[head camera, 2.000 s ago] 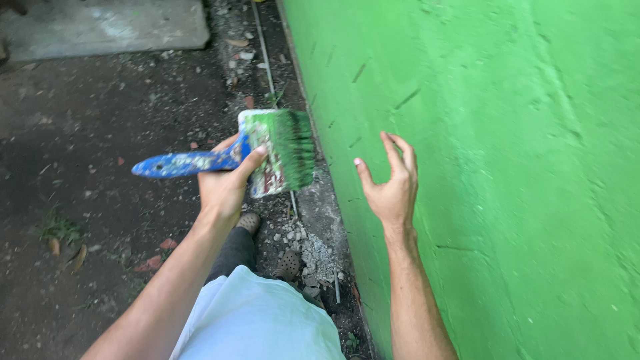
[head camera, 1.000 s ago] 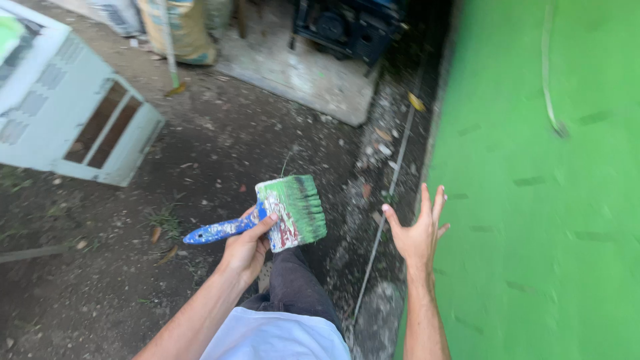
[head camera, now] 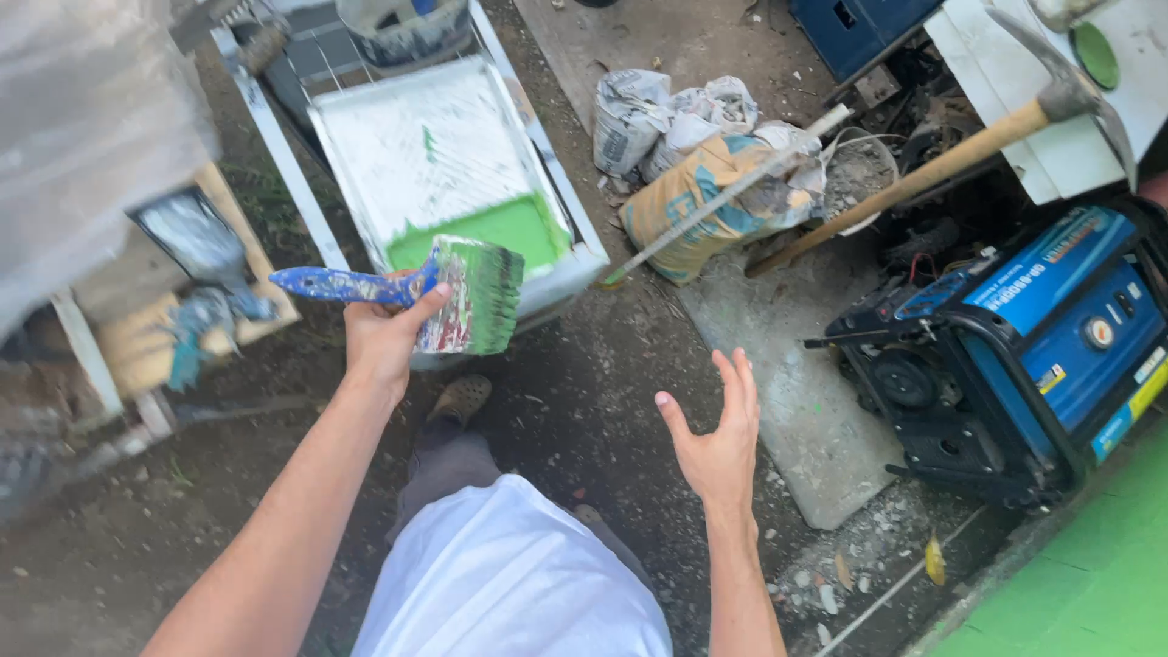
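Note:
My left hand (head camera: 388,333) grips a wide paintbrush (head camera: 470,297) where its paint-spotted blue handle meets the ferrule. The bristles are coated in green paint and point right. Behind the brush lies a white paint tray (head camera: 438,146), with a pool of green paint (head camera: 511,228) at its near end; from this view I cannot tell whether the brush touches the tray. My right hand (head camera: 716,438) holds nothing, its fingers and thumb apart, over the dirt ground. The green wall (head camera: 1086,584) shows at the lower right.
A blue generator (head camera: 1040,338) stands at right by a concrete slab (head camera: 812,429). A pickaxe (head camera: 949,164) leans beside filled sacks (head camera: 703,201). A dark bucket (head camera: 411,27) sits behind the tray. Another brush (head camera: 201,242) lies on a wooden surface at left.
The view has swung far from the green wall to the paint tray and generator. The brush stays in my left hand, and my right hand stays empty.

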